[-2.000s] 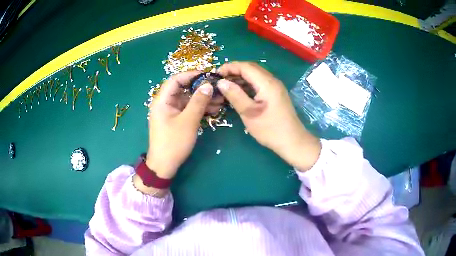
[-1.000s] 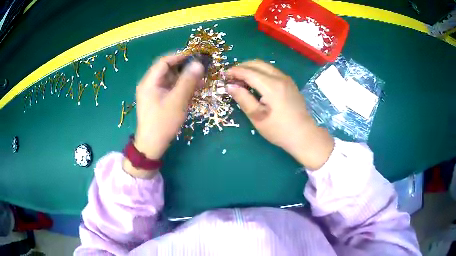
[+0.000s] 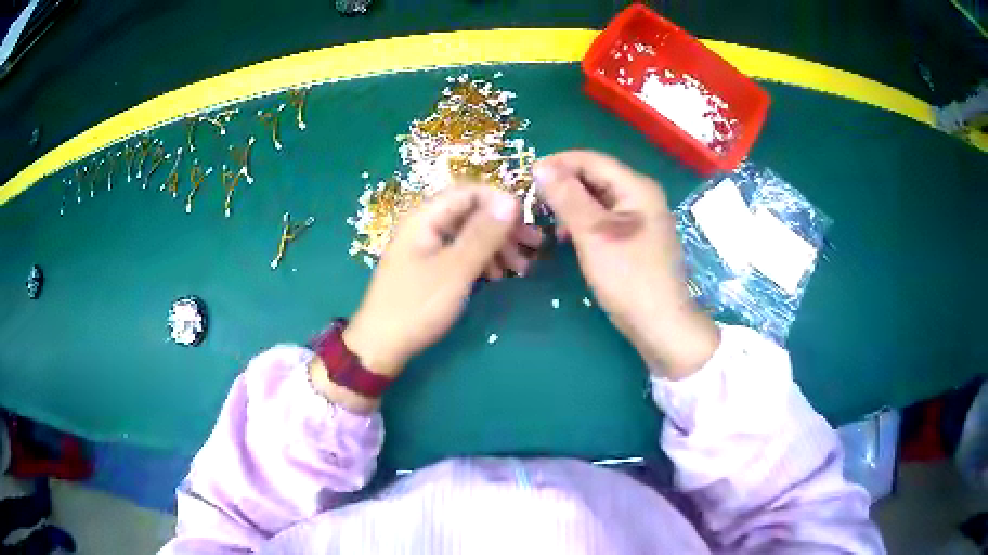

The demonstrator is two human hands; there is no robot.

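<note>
My left hand (image 3: 428, 266) is in front of the flex cable pile (image 3: 466, 119), fingers curled and slightly blurred; the dark round unit does not show, so what it holds is unclear. My right hand (image 3: 618, 222) is close beside it on the right, thumb and forefinger pinching the end of a small white and amber flex cable (image 3: 531, 199) between the hands. The heap of amber and white cables spreads behind and left of my fingers.
Laid-out flex cables (image 3: 233, 179) lie along the yellow strip (image 3: 325, 67) at left. A speckled round unit (image 3: 186, 322) lies left, another at the far left. A red tray (image 3: 677, 92) with white pieces stands upper right, a clear bag (image 3: 748, 249) with white slips below it.
My left hand has moved right, close to my right hand, and the dark unit seen in it earlier is out of sight. A pale cable now shows at my right fingertips.
</note>
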